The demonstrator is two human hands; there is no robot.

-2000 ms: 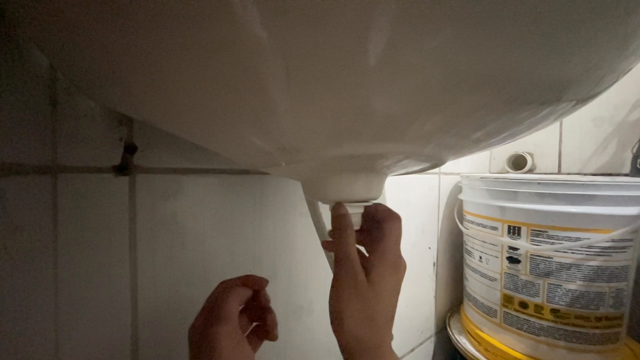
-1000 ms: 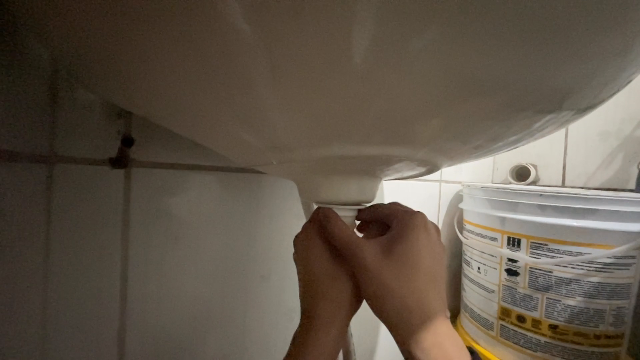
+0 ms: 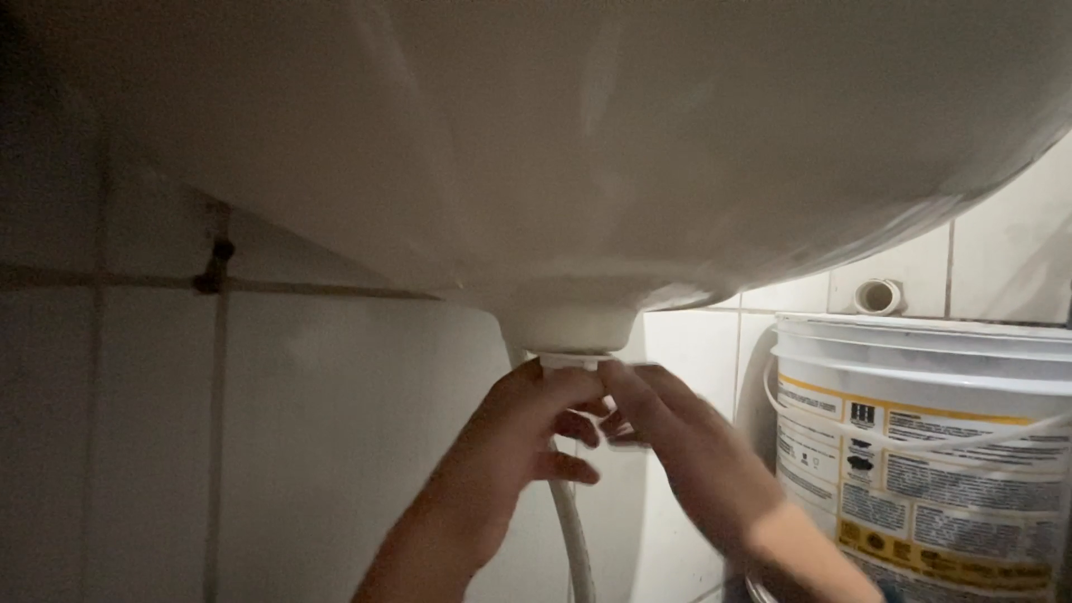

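Observation:
The underside of a white ceramic washbasin [image 3: 536, 167] fills the upper view. Below its drain outlet [image 3: 569, 327] sits a white plastic drain nut [image 3: 578, 362], partly covered by fingers. My left hand [image 3: 528, 427] grips the nut from the left with thumb and forefinger, its other fingers loosely curled underneath. From the right, my right hand [image 3: 678, 427] has its fingertips on the same nut. A pale flexible hose [image 3: 571, 528] hangs behind and below my left hand.
A white plastic bucket [image 3: 921, 347] with a printed label and wire-like handle stands at right. Above it, an open pipe stub [image 3: 878, 296] protrudes from the tiled wall [image 3: 335, 435]. A dark fitting [image 3: 219, 255] is on the wall at left.
My left hand, lower left and off the nut two seconds ago, has risen to it. The two hands, close together a second ago, now sit on either side of the nut.

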